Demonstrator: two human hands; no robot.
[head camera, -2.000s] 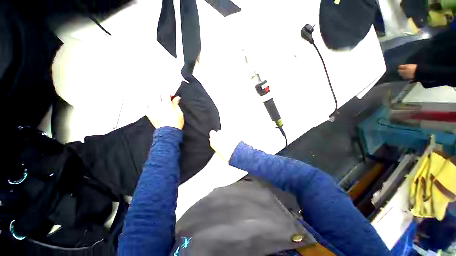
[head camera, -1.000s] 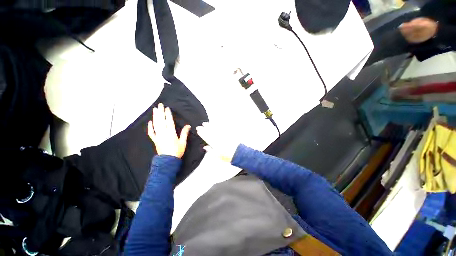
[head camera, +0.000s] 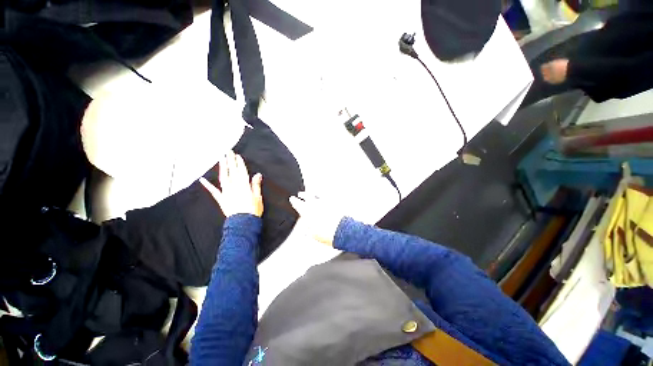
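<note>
A black crescent bag (head camera: 168, 232) lies flat on the white table, with black straps (head camera: 247, 61) running up from its upper end. My left hand (head camera: 238, 187) rests flat on the bag, fingers apart, holding nothing. My right hand (head camera: 313, 214) is at the bag's right edge, pale and washed out against the white table. Its fingertips are close to the edge; whether they pinch the fabric cannot be told.
A slim wand (head camera: 366, 145) with a red-and-white middle lies right of the bag. A black plug and cord (head camera: 440, 89) lie beyond it. A round-bottomed black bag (head camera: 460, 28) is at the top. Piled black bags (head camera: 107, 307) are at left. A person's hand (head camera: 555, 71) shows at upper right.
My left hand has gone from closed fingers at the bag's upper part to lying spread on it, slightly lower. My right hand stays by the right edge. The view has shifted slightly.
</note>
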